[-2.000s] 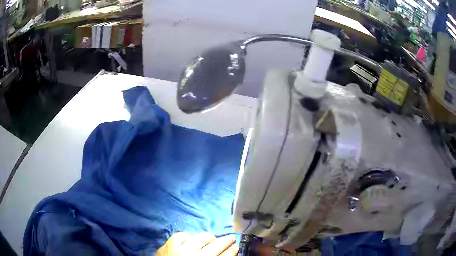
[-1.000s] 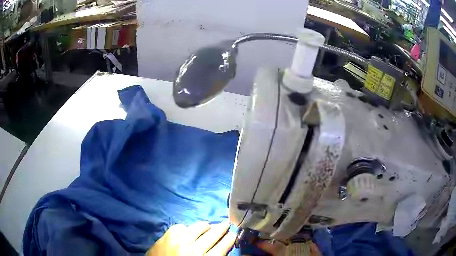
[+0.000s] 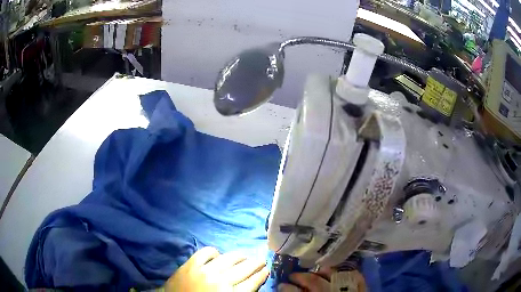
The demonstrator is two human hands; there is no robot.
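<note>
The blue garment (image 3: 188,177) lies crumpled on the white table left of the sewing machine head (image 3: 343,182), with more blue cloth to the right under the machine. My left hand (image 3: 225,272) lies flat on the cloth at the bottom, fingers pointing at the needle area, brightly lit. The presser foot area (image 3: 281,265) is dark under the head's left end. My right hand (image 3: 311,280) is just right of it, partly hidden by the head and cut off by the bottom edge; what its fingers hold cannot be told.
A dark oval lamp (image 3: 249,80) hangs on a gooseneck above the machine's left side. A white upright board (image 3: 228,28) stands behind the white table (image 3: 74,142). A control panel (image 3: 505,91) is at the upper right. White scraps (image 3: 467,244) hang on the machine arm.
The view has shifted slightly. My right hand shows more beside the presser foot than two seconds ago. My left hand stays on the cloth, and the garment lies nearly the same.
</note>
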